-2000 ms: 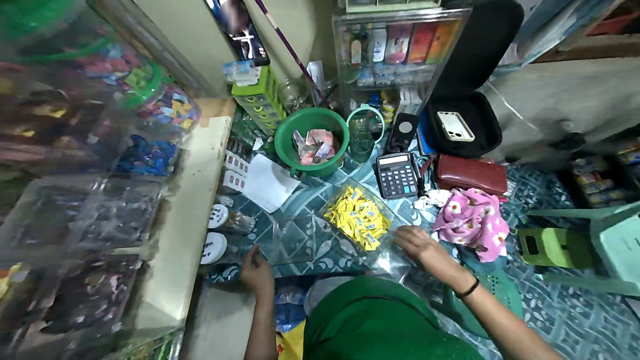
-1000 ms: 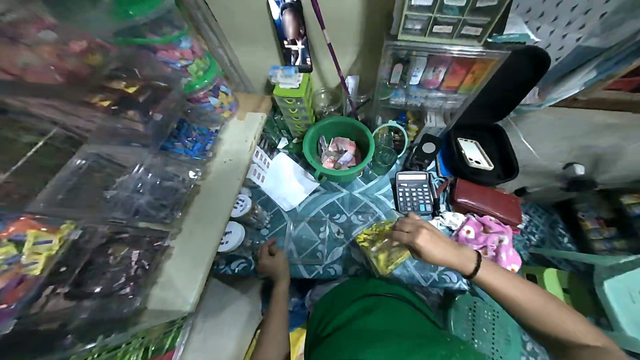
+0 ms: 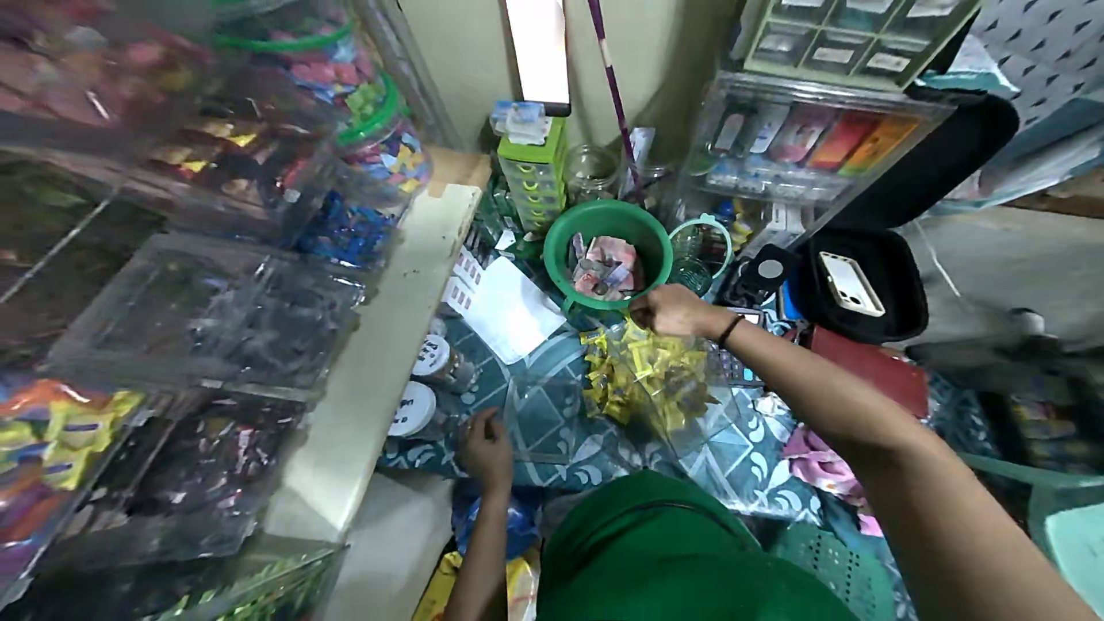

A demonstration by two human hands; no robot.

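Yellow wrapped candies (image 3: 647, 375) lie in a clear plastic bag on the patterned blue-green tablecloth (image 3: 543, 431). At the bag's upper edge is my right hand (image 3: 677, 310), its fingers closed on the clear plastic, beside the rim of a green basin (image 3: 610, 302) that holds banknotes and coins. My left hand (image 3: 486, 444) rests near the cloth at the lower left, fingers curled; whether it touches the thin clear sheet (image 3: 543, 410) beside it cannot be told. A white paper (image 3: 509, 310) lies left of the basin. Partly behind my right arm is a calculator (image 3: 742, 366).
Two white-lidded jars (image 3: 414, 410) stand by the wooden shelf edge (image 3: 379, 379) on the left. A glass mug (image 3: 692, 272) sits right of the basin. Further right are an open black case (image 3: 906, 293) with a phone (image 3: 851, 283), a red wallet (image 3: 871, 371) and a pink cloth (image 3: 824, 461).
My right hand has moved from the middle of the candy bag up to beside the basin's rim. The bag now looks lifted and spread at its top. The view has shifted.
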